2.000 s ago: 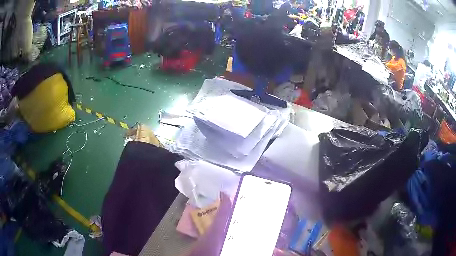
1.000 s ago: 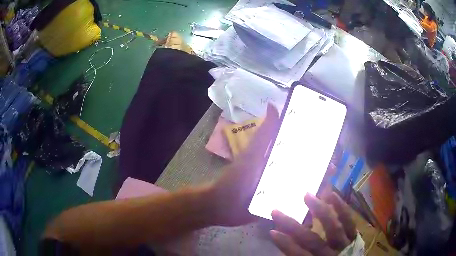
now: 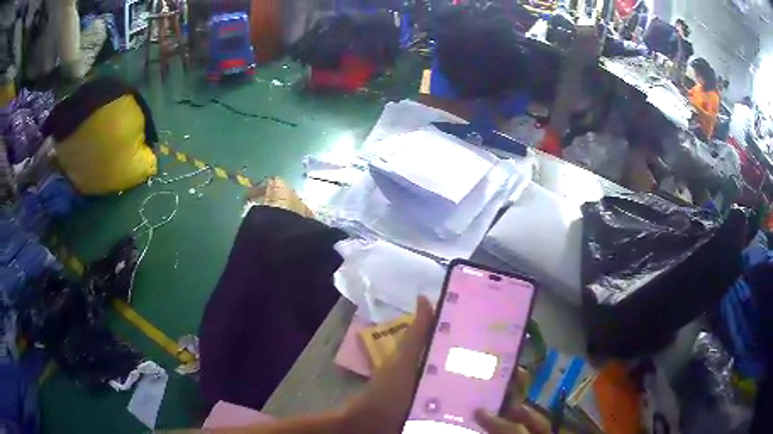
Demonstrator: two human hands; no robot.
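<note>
A smartphone (image 3: 475, 339) stands tilted low in the centre, its screen pink with a white box in the middle. My left hand (image 3: 386, 386) holds it from the left side, thumb along the edge; the forearm enters from the bottom. My right hand (image 3: 514, 415) is at the phone's lower right, partly cut off by the bottom edge, a fingertip over the screen's lower part. Whether it also grips the phone is unclear. A yellow-brown piece with dark print (image 3: 386, 337) and a pink slip (image 3: 352, 346) lie left of the phone, partly behind my hand.
A stack of white papers (image 3: 432, 174) lies beyond the phone. A black plastic bag (image 3: 648, 246) is at the right, a blue-and-white packet (image 3: 555, 377) nearer. Dark cloth (image 3: 267, 297) hangs at the table's left. A yellow sack (image 3: 106, 148) stands on the green floor. A person in orange (image 3: 703, 102) is far right.
The phone screen has gone from white to pink with a white box. The view has tilted up, so the phone and both hands sit lower. My right hand shows less.
</note>
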